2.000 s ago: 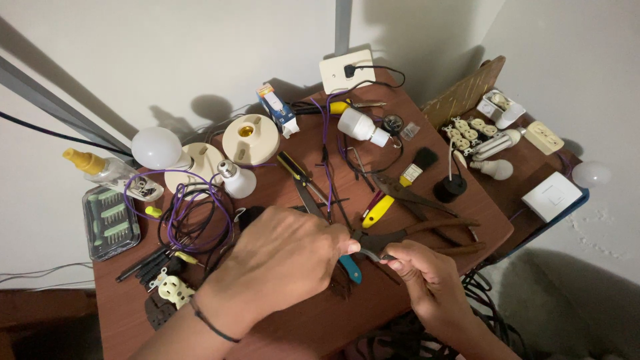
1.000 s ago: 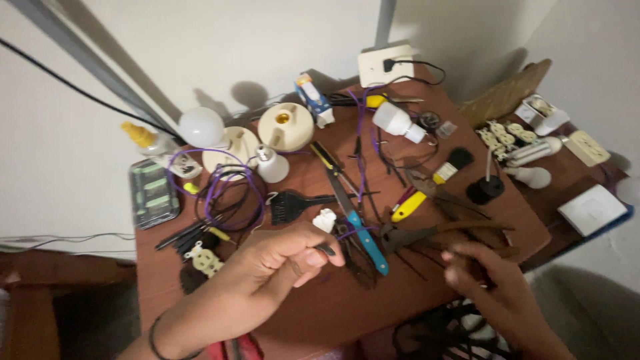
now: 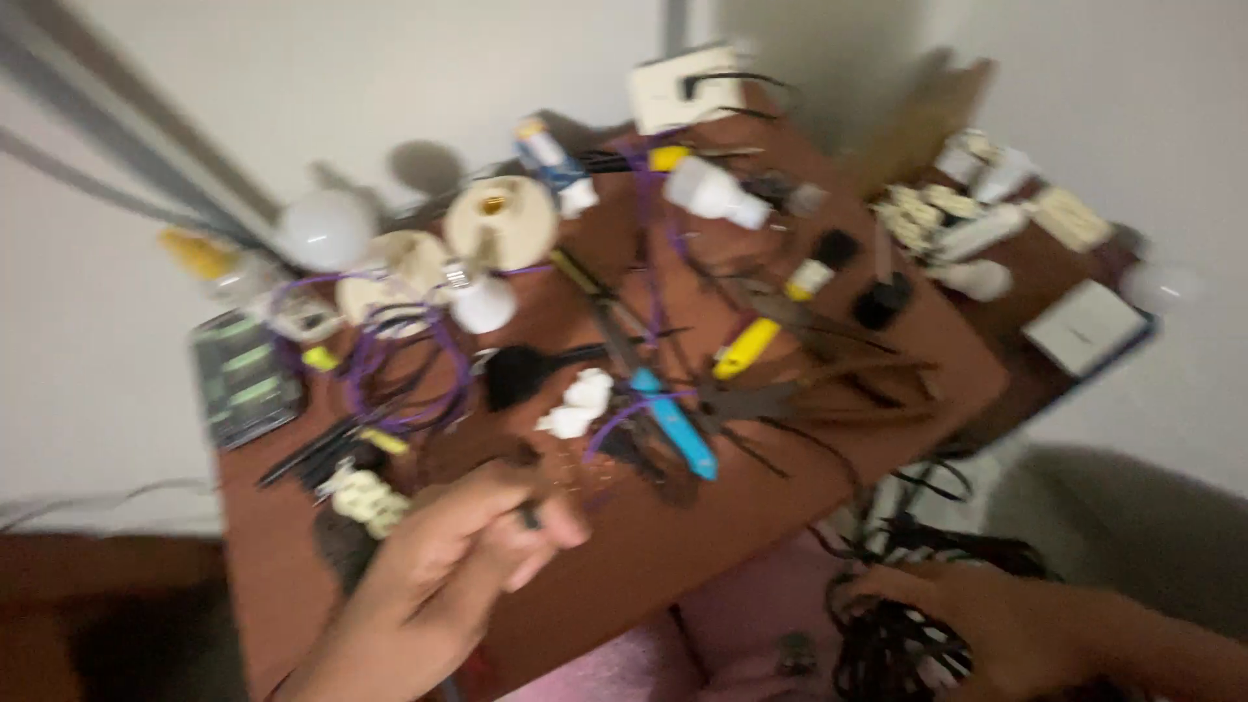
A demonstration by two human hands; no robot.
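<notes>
Over the front part of the brown table, my left hand pinches a small dark piece between thumb and fingertips; blur hides what it is. My right hand is low at the right, beyond the table's front edge, against a bundle of black cable; whether it grips the cable cannot be told. Behind my left hand lie a crumpled white piece, a blue-handled knife and a black brush. Rusty-handled pliers lie to the right of the knife.
Coiled purple and black wires, round lamp holders, a white bulb and a clear case stand at the left. A yellow-handled brush lies right of centre. A lower surface at the right holds a white box and sockets.
My right hand has moved away from the pliers, down and right to the black cable bundle. My left hand has moved nearer the table's front, still pinching a small dark piece. The view has shifted.
</notes>
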